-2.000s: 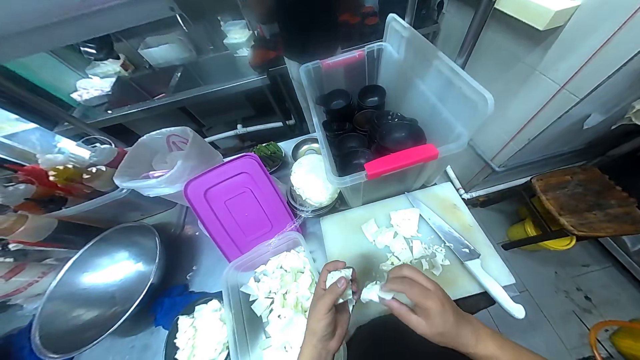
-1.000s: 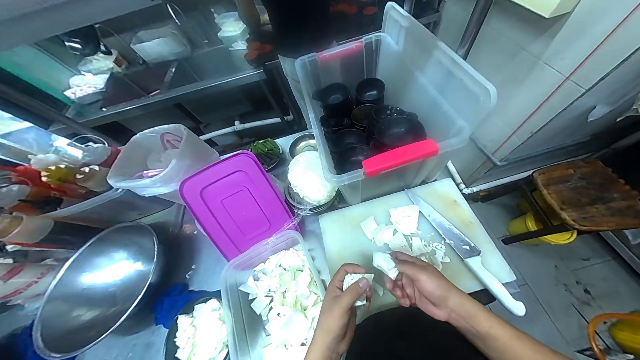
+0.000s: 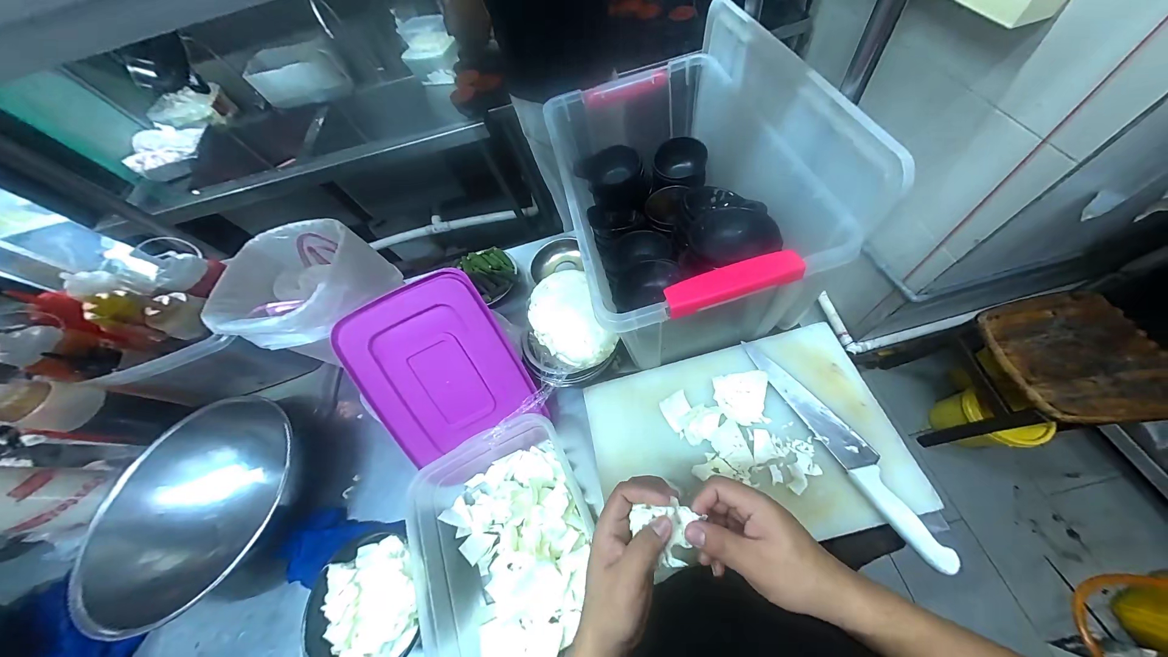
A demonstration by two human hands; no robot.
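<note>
My left hand [image 3: 630,566] grips a chunk of pale, cabbage-like vegetable [image 3: 664,529] near the front edge of the cutting board. The fingers of my right hand [image 3: 744,538] pinch the same chunk from the other side. On the white cutting board [image 3: 630,420] lie cut vegetable pieces [image 3: 730,429] and a white-handled kitchen knife [image 3: 844,447], its tip pointing away. Left of my hands, a clear plastic container [image 3: 438,547] holds many cut pieces. Beside it a dark bowl [image 3: 315,602] is heaped with more. A whole pale head of vegetable [image 3: 570,319] sits behind the board.
A large clear bin [image 3: 821,182] of black bowls [image 3: 730,237] stands behind the board. A purple lid [image 3: 429,365], a plastic bag [image 3: 301,283], a plate of green vegetables [image 3: 488,269] and a large steel bowl [image 3: 182,520] are to the left. A wooden stool [image 3: 1077,356] stands at right.
My hands, apart with a piece in each one second ago, are now together around one visible chunk. The knife and board pieces look unmoved.
</note>
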